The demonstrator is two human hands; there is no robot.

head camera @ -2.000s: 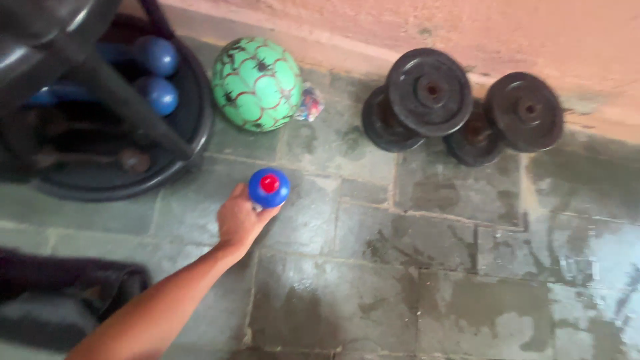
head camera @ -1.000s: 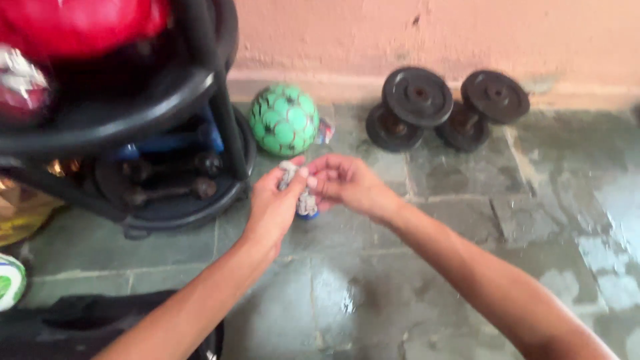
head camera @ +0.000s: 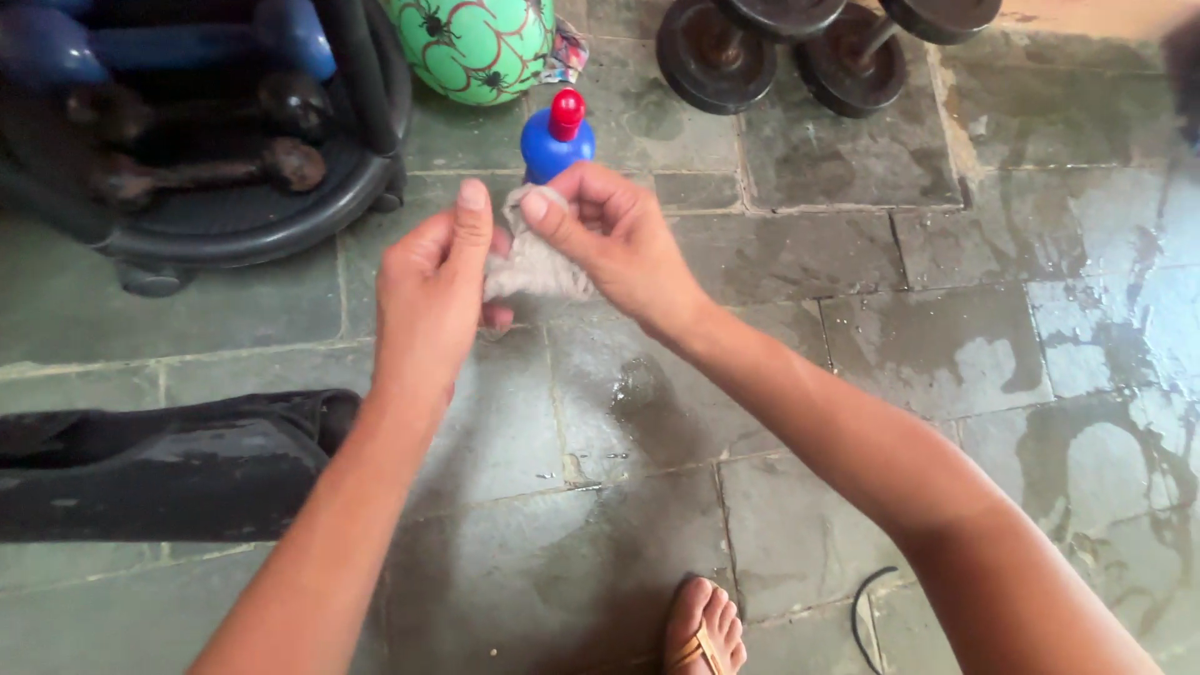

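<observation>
A crumpled whitish cloth hangs between my two hands. My right hand pinches its upper edge between thumb and fingers. At the cloth's left side is my left hand, thumb raised, with fingertips showing behind and below the cloth; whether it grips the cloth is hard to tell. Just beyond my right hand stands a blue bottle with a red cap, its lower part hidden by the hand and cloth.
A black rack holding dumbbells stands at upper left. A green ball, a crumpled wrapper and black-plated dumbbells lie beyond. Black folded material is at left, a sandalled foot below, on wet stone tiles.
Two seconds ago one hand was at the blue bottle and no cloth showed. Both hands then came together at the whitish cloth; now they are slightly farther apart. The view has shifted.
</observation>
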